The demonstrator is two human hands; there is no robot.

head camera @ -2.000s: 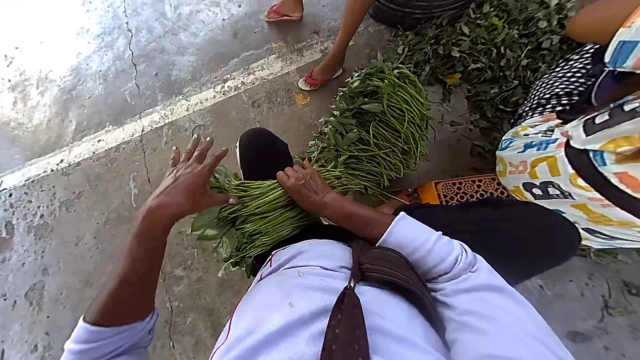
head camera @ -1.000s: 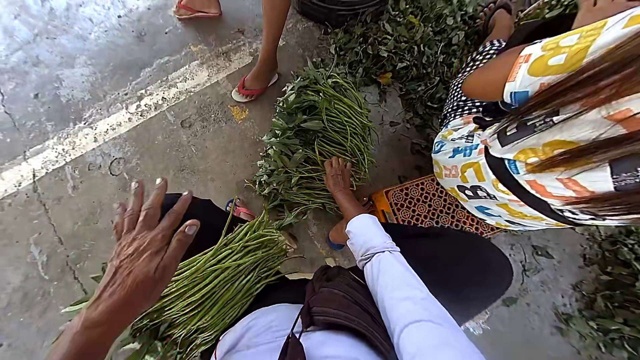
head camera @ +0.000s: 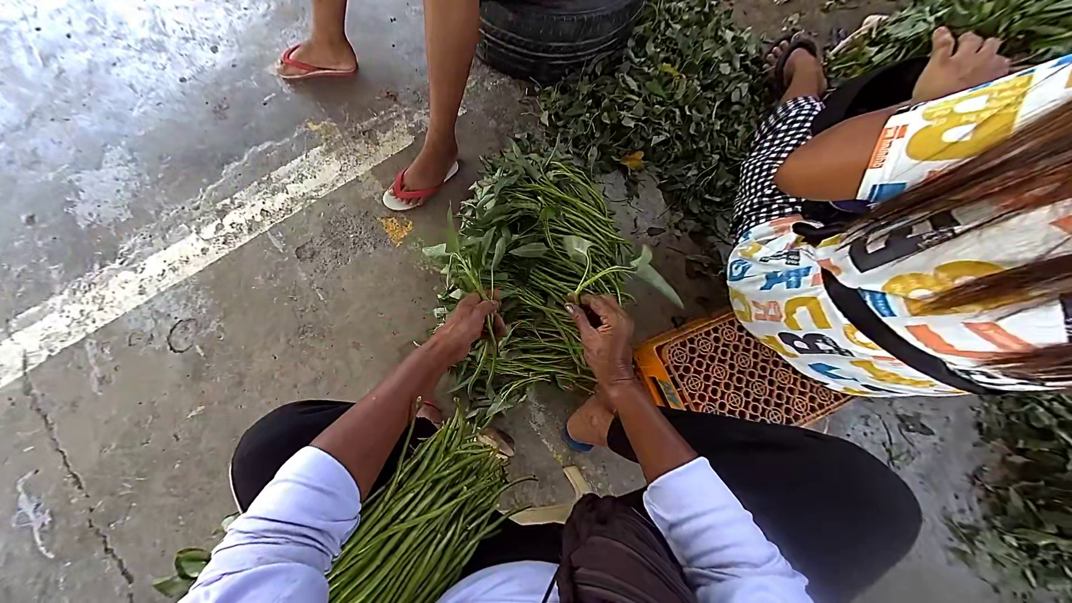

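Note:
A large pile of long-stemmed leafy greens (head camera: 569, 243) lies on the concrete floor in front of my knees. Over its near left part, my left hand (head camera: 473, 325) is closed on a few leafy stems. My right hand (head camera: 605, 335) pinches other stems, with leaves fanning out above its fingers, over the near right part of the pile. Across my left thigh rests a thick bundle of green stems (head camera: 427, 511), its leafy end partly hidden under my left sleeve.
An orange plastic crate (head camera: 737, 368) stands at the right beside a seated person in a patterned shirt (head camera: 946, 243). Loose leaves (head camera: 670, 109) are heaped behind the pile, near a black tire (head camera: 557, 33). Someone's feet in red-strapped flip-flops (head camera: 423, 180) stand at the upper left.
My left hand, open and raised over the floor at left before, has moved to the pile and closed on stems. My right hand, earlier on the pile, now holds stems up from it.

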